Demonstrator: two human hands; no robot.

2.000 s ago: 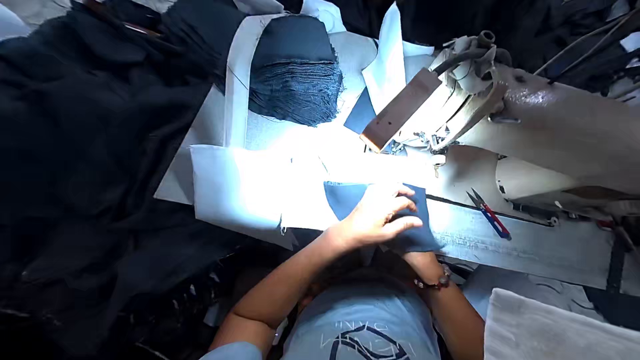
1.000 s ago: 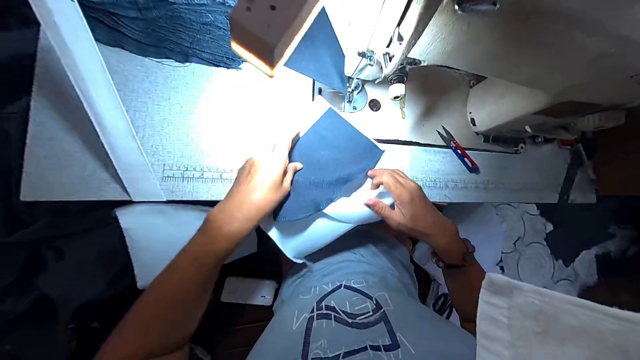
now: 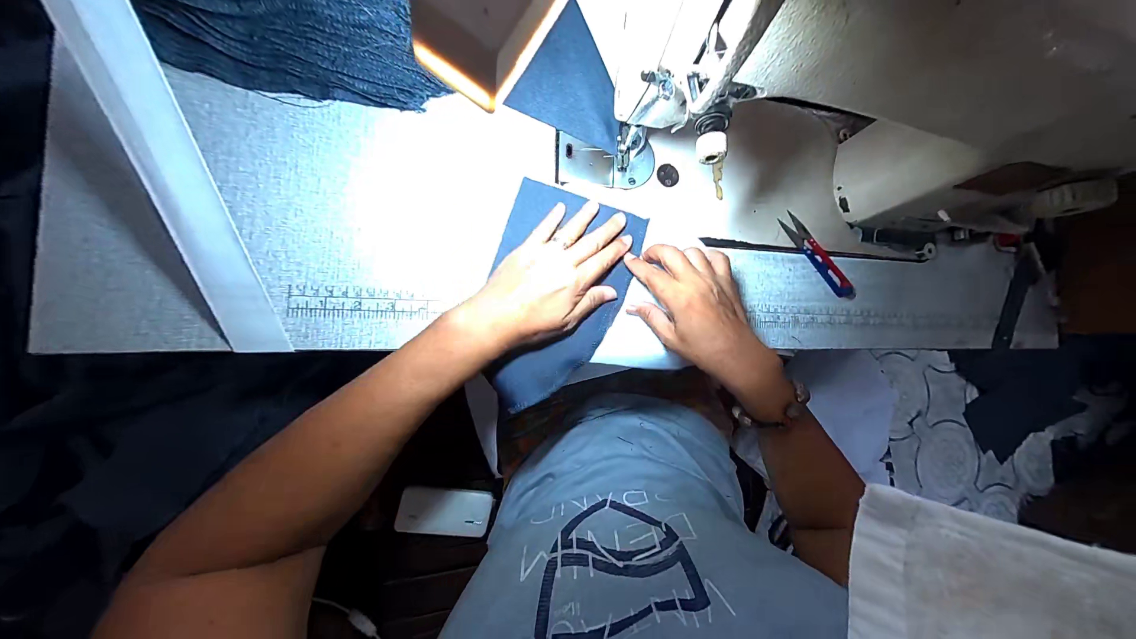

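A dark blue fabric piece [image 3: 555,364] lies on the sewing table in front of the presser foot [image 3: 628,153], its lower end hanging past the table edge. My left hand [image 3: 555,284] rests flat on it, fingers spread. At its right edge, the thumb and fingertips of my right hand [image 3: 697,302] touch the blue piece and a white fabric [image 3: 635,337] beside and under it. Whether those fingertips pinch the cloth, I cannot tell. Another blue fabric piece [image 3: 568,75] reaches the presser foot from behind. Red and blue thread snips [image 3: 825,266] lie right of my right hand.
The sewing machine [image 3: 905,71] fills the upper right, and a lamp head [image 3: 484,40] hangs at the top. A stack of dark fabric pieces [image 3: 284,53] lies upper left. A white strip [image 3: 169,177] crosses the table's left side. A white device [image 3: 444,512] sits below the table edge.
The blue piece has turned and shifted left compared with one second ago. My left hand has moved from its left edge to flat on top. The view has moved closer to the table since the first frame.
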